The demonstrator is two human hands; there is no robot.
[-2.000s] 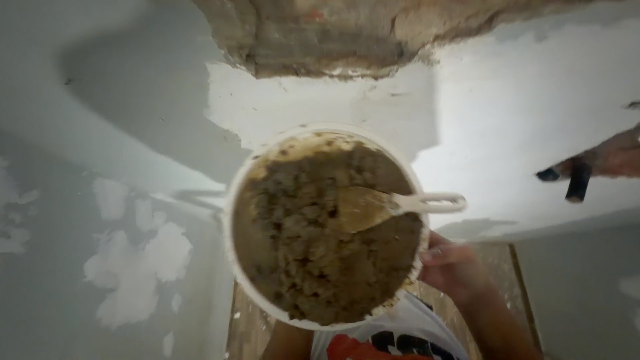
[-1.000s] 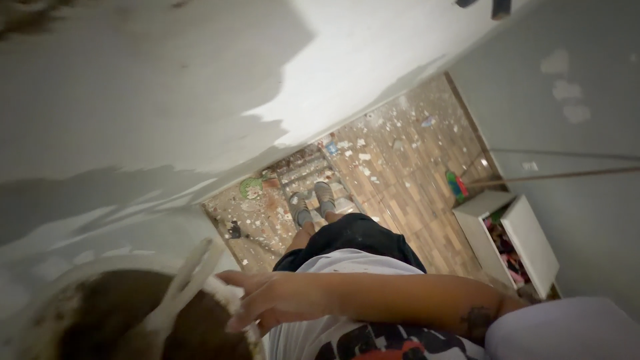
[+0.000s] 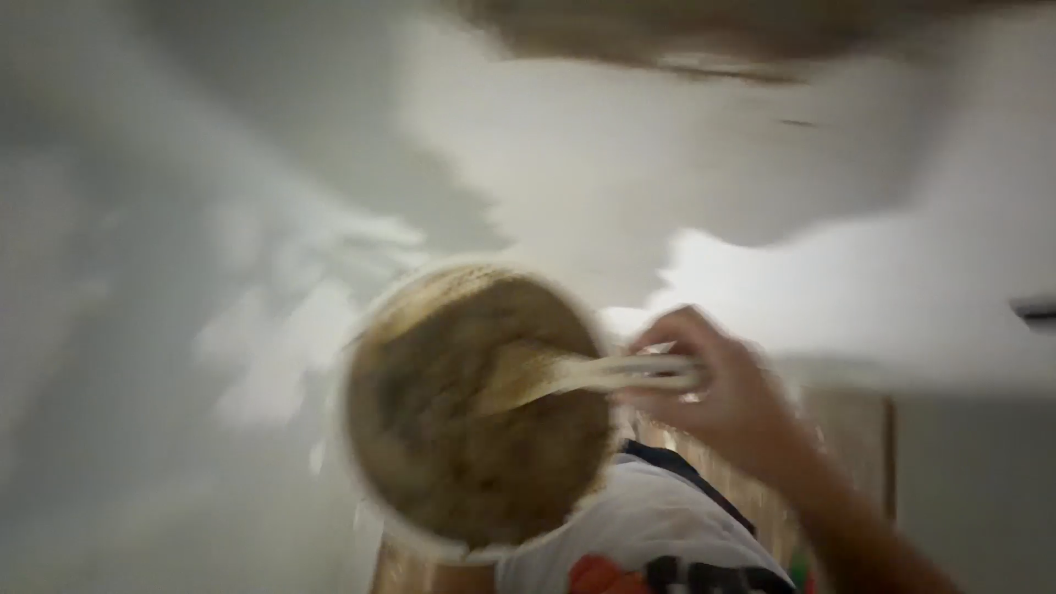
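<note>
A round white bucket (image 3: 355,487) holds a brown, lumpy wet mix that looks like mortar or plaster. Resting in the mix is a pale spatula (image 3: 569,375) with a slotted handle, which sticks out over the bucket's right rim. My right hand (image 3: 701,379) is at the handle's end, its fingers curved above and below it; blur hides whether they grip it. A bit of my left forearm (image 3: 466,577) shows under the bucket's lower edge, while the left hand is hidden.
A patchy grey and white wall (image 3: 577,165) rises ahead, with a rough brown exposed part (image 3: 660,33) at the top. Grey wall with white patches (image 3: 264,355) stands on the left. Wood-look floor (image 3: 751,470) shows below. A dark object (image 3: 1035,313) juts in at the far right.
The view has swung from the floor back to the bucket and wall. My right hand, at the bucket's right rim two seconds ago, is now up around the spatula's handle.
</note>
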